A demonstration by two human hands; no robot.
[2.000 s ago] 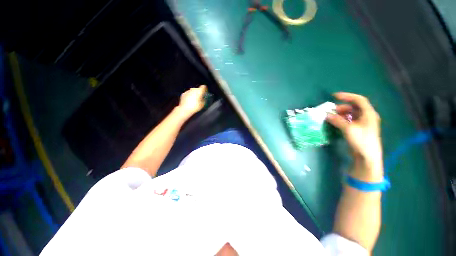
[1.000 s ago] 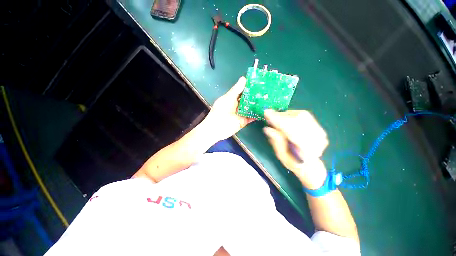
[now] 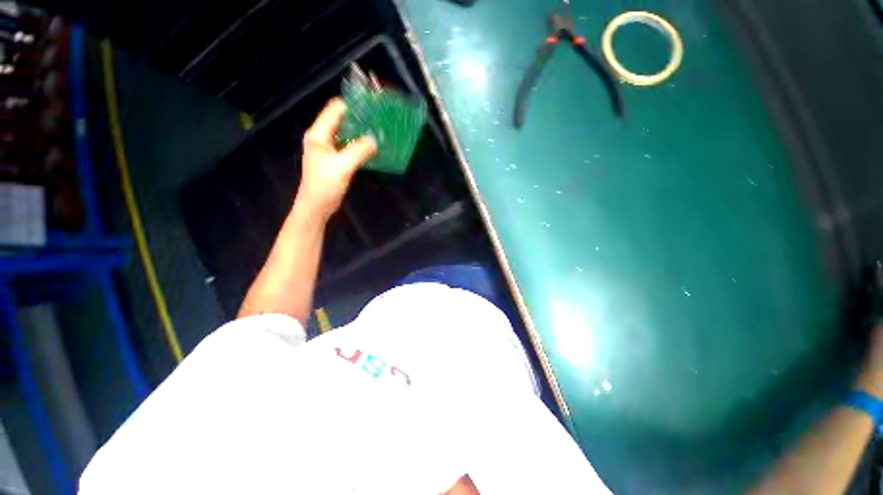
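Note:
My left hand (image 3: 329,160) holds the green printed circuit board (image 3: 392,131) by one edge, above the black tray (image 3: 339,232) below the bench edge. The board is blurred, with pale pins at its upper left. My right hand is at the far right rim, mostly cut off by the picture's edge and dark there; its blue wrist strap (image 3: 865,406) and forearm show. Whether it holds anything cannot be told.
Open side cutters (image 3: 562,48) with black handles lie on the green bench mat (image 3: 620,232), beside a cream masking tape roll (image 3: 610,46). The dark conveyor belt (image 3: 775,77) runs along the right. A blue frame (image 3: 68,253) stands at the far left.
My left hand has moved left off the bench with the board, now over the tray. My right hand has left the board and moved far right, to the picture's edge.

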